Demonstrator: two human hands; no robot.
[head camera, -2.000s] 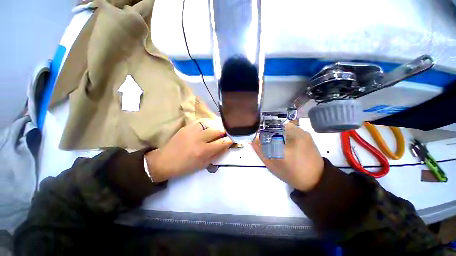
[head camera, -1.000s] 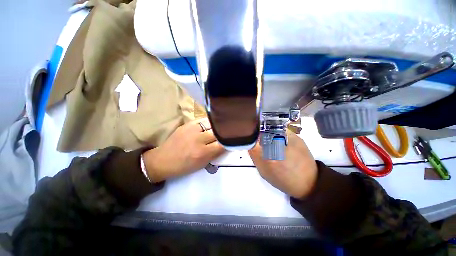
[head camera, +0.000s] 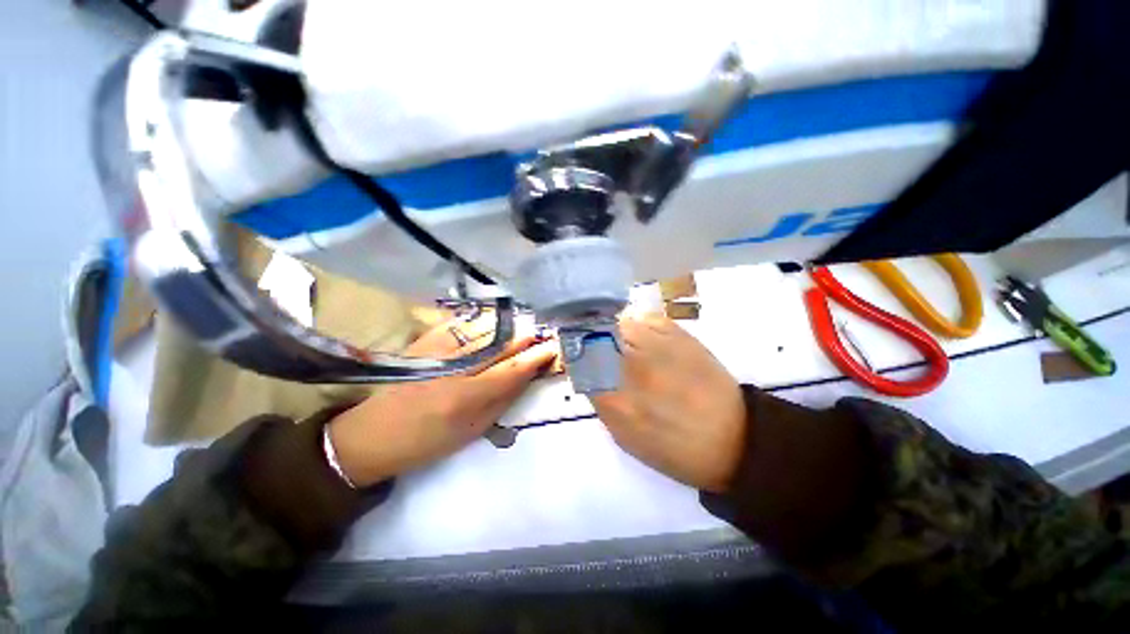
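Observation:
A khaki garment piece (head camera: 205, 378) lies left of the needle area, partly under the machine head, with a white arrow label (head camera: 288, 292) on it. My left hand (head camera: 428, 403) is at the cloth's right end, thumb and fingers together at its edge beside the needle area. My right hand (head camera: 675, 403) is just right of the blue-grey attachment (head camera: 591, 359), which hides its fingertips; its hold cannot be made out. The needle is hidden behind the tension dial (head camera: 573, 275) and attachment.
The white and blue machine head (head camera: 669, 74) and its curved metal guard (head camera: 186, 235) stand above my hands. Scissors with red (head camera: 919, 372) and orange handles, green-black snips (head camera: 1076, 341) and a small brown swatch (head camera: 1061, 367) lie right. Grey cloth (head camera: 56, 477) hangs at the left.
The view has shifted: the machine head fills more of the top, its guard now shows far left and the dial nearer the middle. Both hands stay close together by the needle area.

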